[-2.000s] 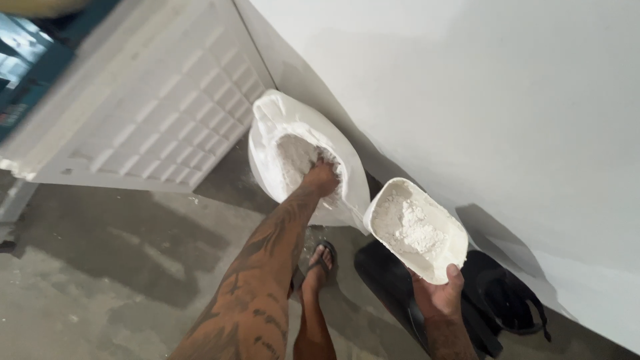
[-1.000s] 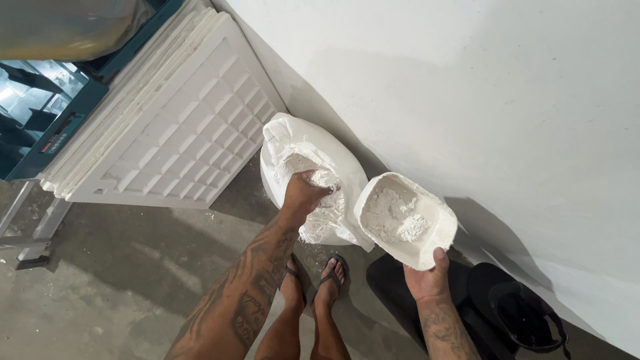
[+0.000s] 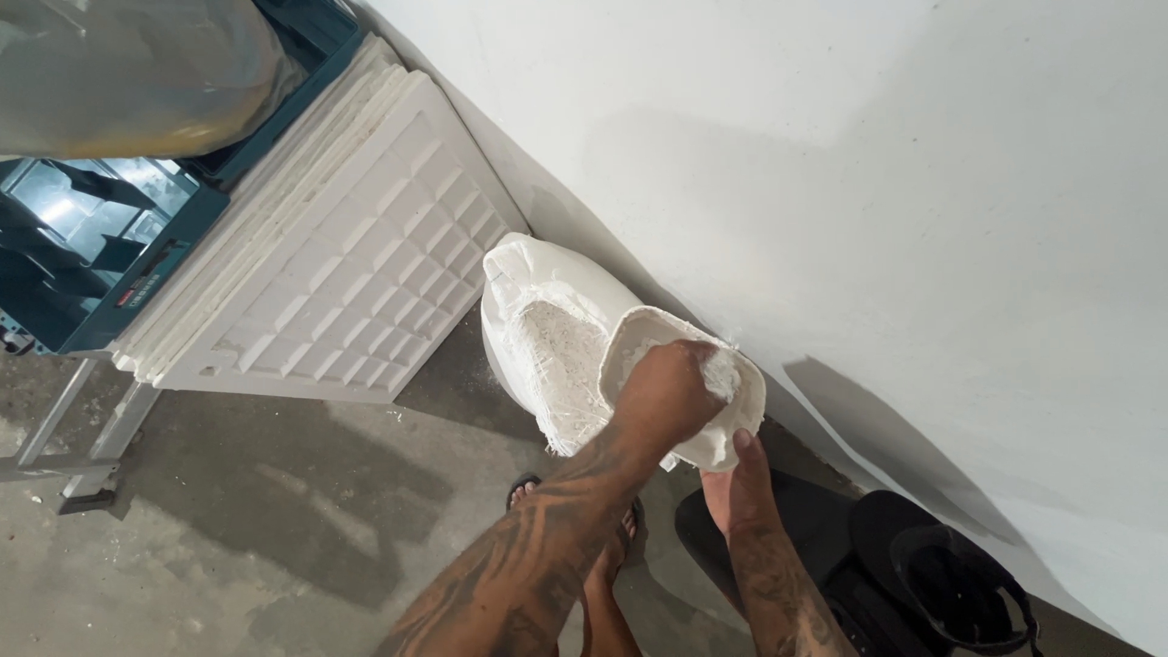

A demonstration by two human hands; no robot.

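My left hand [image 3: 671,392] is over the white plastic tub [image 3: 630,333], its fingers closed around a clump of white powder [image 3: 721,372]. The fingertips are partly hidden. My right hand [image 3: 741,484] grips the tub by its lower right rim, thumb on the edge, and holds it tilted in the air. Just left of the tub stands an open white sack [image 3: 570,274] of the same powder, its torn mouth showing loose frayed fibres.
Grid-patterned white panels [image 3: 356,274] lean at the left, near a metal ladder's foot [image 3: 91,474] and a teal case [image 3: 164,265] under a plastic bag [image 3: 137,78]. A white wall [image 3: 867,182] rises behind. At lower right are a black cap [image 3: 949,584] and a black object [image 3: 794,529].
My left hand has come out of the sack with powder and moved right to the tub. The tub, held in my right hand, now overlaps the sack's right side.
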